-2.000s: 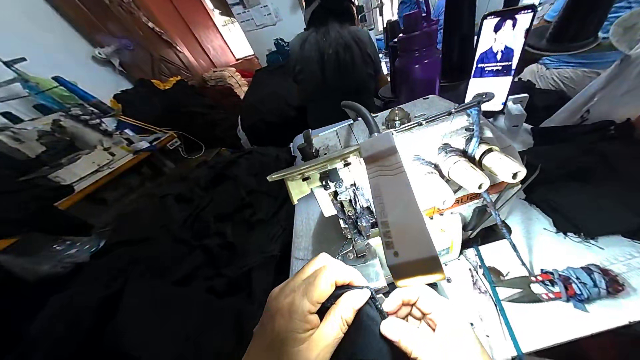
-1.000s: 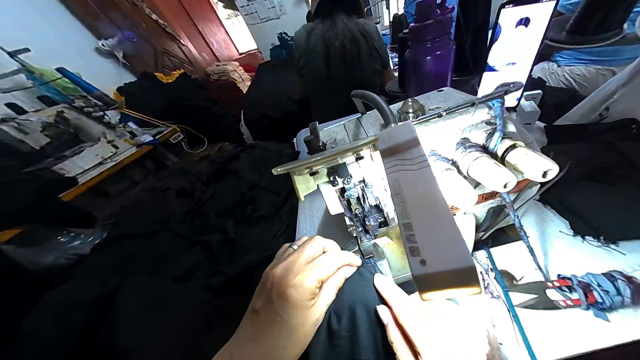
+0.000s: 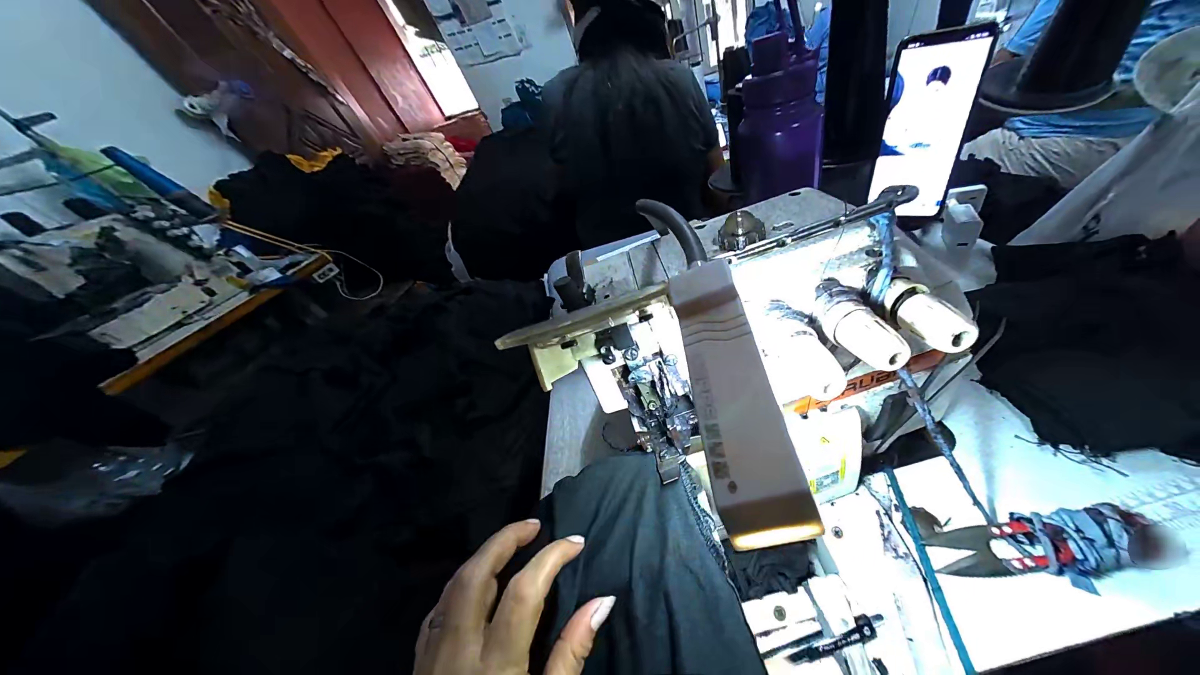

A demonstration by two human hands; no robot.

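An overlock sewing machine [image 3: 656, 272] stands in the middle, with a lit lamp bar [image 3: 745, 412] in front of its head. Dark fabric [image 3: 628, 572] lies under the presser foot [image 3: 667, 459], and its stitched edge runs toward me along the right side. My left hand [image 3: 516, 609] is at the bottom, fingers spread, over or against the left part of this fabric; it does not grip it. My right hand is out of the frame. Thread tension knobs [image 3: 867, 328] sit on the machine's right front.
Thread-wrapped snips [image 3: 1041, 548] and a black marker-like tool [image 3: 837, 641] lie at the right. Dark cloth heaps [image 3: 375, 450] fill the left. Behind the machine are a purple bottle [image 3: 776, 131], a lit phone [image 3: 933, 117] and a seated person [image 3: 628, 141]. Another sewing machine [image 3: 141, 272] is at far left.
Both hands were at the fabric by the presser foot. The left has moved back toward me with its fingers spread, and the right has left the view. More of the fabric shows.
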